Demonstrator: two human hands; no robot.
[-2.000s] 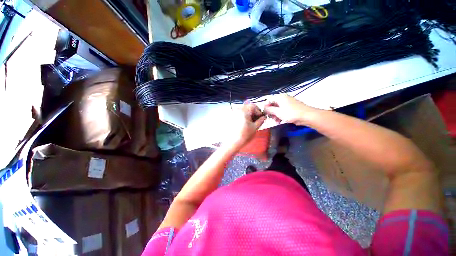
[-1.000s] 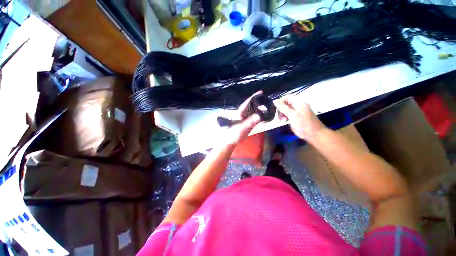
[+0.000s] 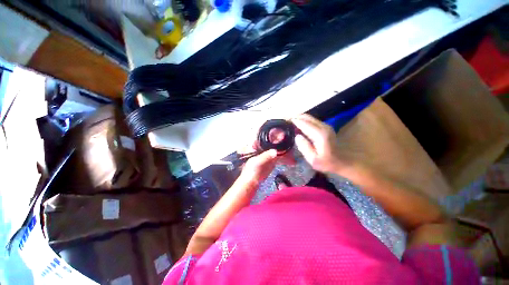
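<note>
A small round black coiled cable (image 3: 269,135) is held between my hands in front of the table's front edge. A short cable end sticks out of it to the left. My left hand (image 3: 261,162) grips the coil from below and left, thumb on its lower rim. My right hand (image 3: 313,140) is at the coil's right side, its fingers touching or very near it; its fingertips are partly blurred. The long black cable pile (image 3: 223,83) lies along the white table (image 3: 357,78), looped over at its left end.
An open carton (image 3: 399,146) stands right of me, below table level. Brown wrapped parcels (image 3: 89,214) are stacked at left. A yellow tape roll (image 3: 169,31), a blue cap (image 3: 222,5) and a clear container (image 3: 254,12) are behind the pile. Red material (image 3: 490,65) shows at far right.
The view has swung right, showing more of the open carton. The coil now faces up, lower and nearer my body, and my right hand has come in against its right side.
</note>
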